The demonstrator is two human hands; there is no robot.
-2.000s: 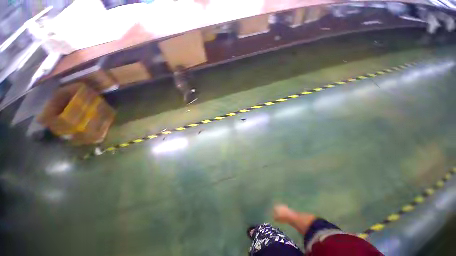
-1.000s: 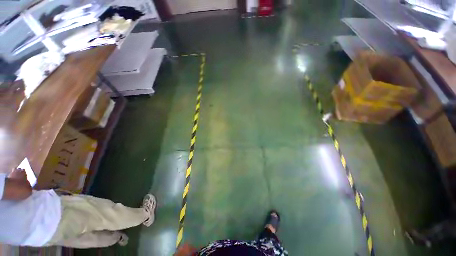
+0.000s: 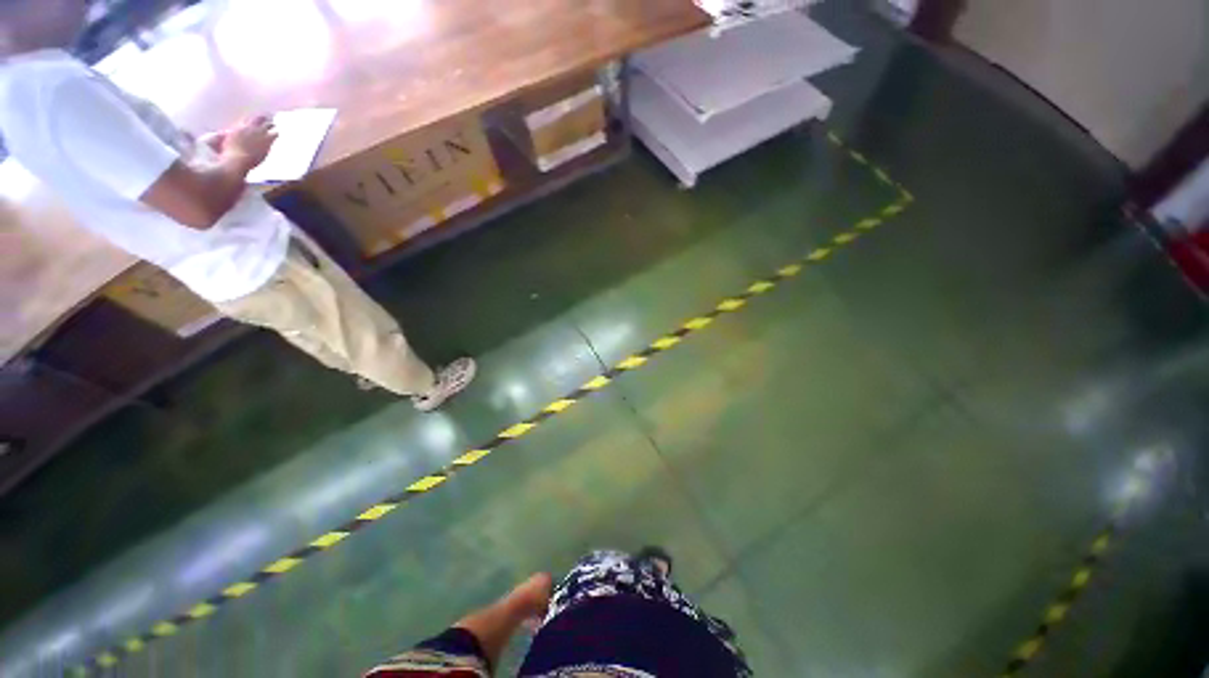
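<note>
My left hand (image 3: 521,605) hangs low at the bottom edge, left of my patterned dark clothing. It is small and blurred; I see nothing in it, but its fingers cannot be made out. My right hand is out of the picture. Nearest in front is the green floor with a yellow-and-black tape line (image 3: 599,383). Past it, a long brown wooden table (image 3: 530,47) runs across the upper left. A person beside it holds a white sheet (image 3: 294,143).
The person in a white shirt (image 3: 219,252) and beige trousers stands at the left. Cardboard boxes (image 3: 418,186) sit under the table. White shelves (image 3: 743,66) stand at its far end. More floor tape (image 3: 1061,609) lies at the lower right.
The view has swung from the box side of the aisle to the person's table. My right hand has left the picture; my left hand now shows. The person and the sheet now show more fully.
</note>
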